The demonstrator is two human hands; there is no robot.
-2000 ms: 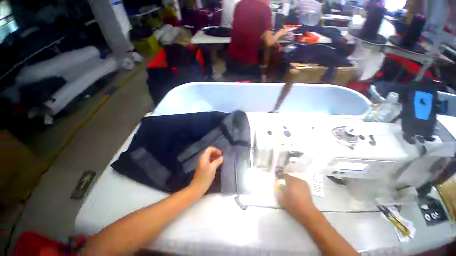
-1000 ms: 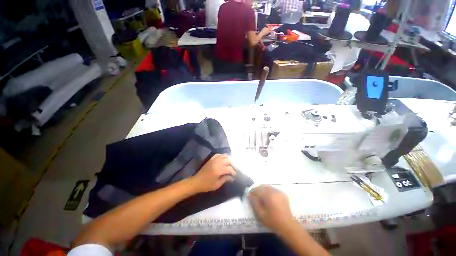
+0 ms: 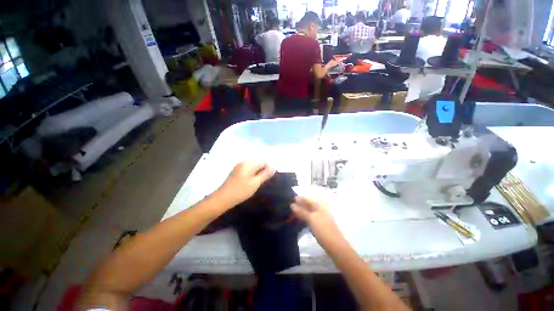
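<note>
The dark garment piece (image 3: 270, 231) lies bunched on the white table, left of the needle area, and hangs over the table's front edge towards my lap. My left hand (image 3: 246, 180) is at its upper left edge, fingers bent together on the cloth. My right hand (image 3: 311, 209) is at its right edge, with thumb and fingers close to the cloth; whether it grips is blurred. The white sewing machine (image 3: 425, 170) stands to the right, its needle area (image 3: 326, 173) brightly lit and away from the cloth.
Small yellow-gold tools (image 3: 457, 226) lie on white paper right of the machine's front. A black switch panel (image 3: 499, 217) is beside them. A pale blue trough (image 3: 370, 121) runs behind the machine, with a brown rod (image 3: 325, 115) upright. A person in dark red (image 3: 297, 70) stands beyond.
The garment piece has gone from spread flat on the left to bunched and hanging over the front edge. Both hands have moved up the table. The grey strips no longer show.
</note>
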